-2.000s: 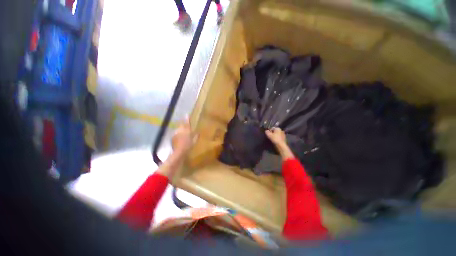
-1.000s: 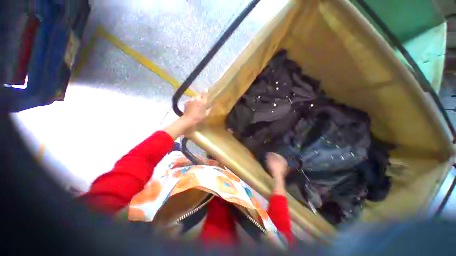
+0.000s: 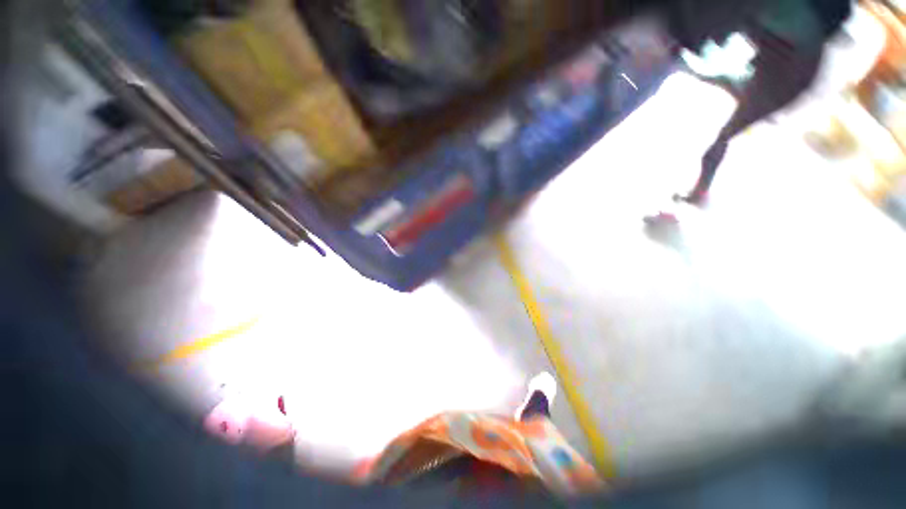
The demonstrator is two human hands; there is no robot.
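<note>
Neither of my hands is in view. The blue rear of the truck (image 3: 343, 234) lies ahead, with a red-white reflective strip (image 3: 432, 214) and a blurred blue licence plate (image 3: 566, 124). A brown carton (image 3: 268, 70) stands at the left of the truck bed. Dark, blurred heaped cloth (image 3: 397, 89) lies beside it; single garments cannot be told apart. My orange and white apron (image 3: 497, 437) shows at the bottom edge.
A person in dark clothes (image 3: 765, 89) stands at the truck's right corner. The floor has yellow lines (image 3: 541, 323). A shoe (image 3: 537, 396) shows beyond the apron. A blurred pink thing (image 3: 253, 423) is at lower left. Orange-brown shapes (image 3: 879, 129) are at upper right.
The view has swung from the cream-yellow cart to the truck's rear. The cart and its dark garments have left the picture. Both hands, earlier on the cart's rim and at the garments, are out of view.
</note>
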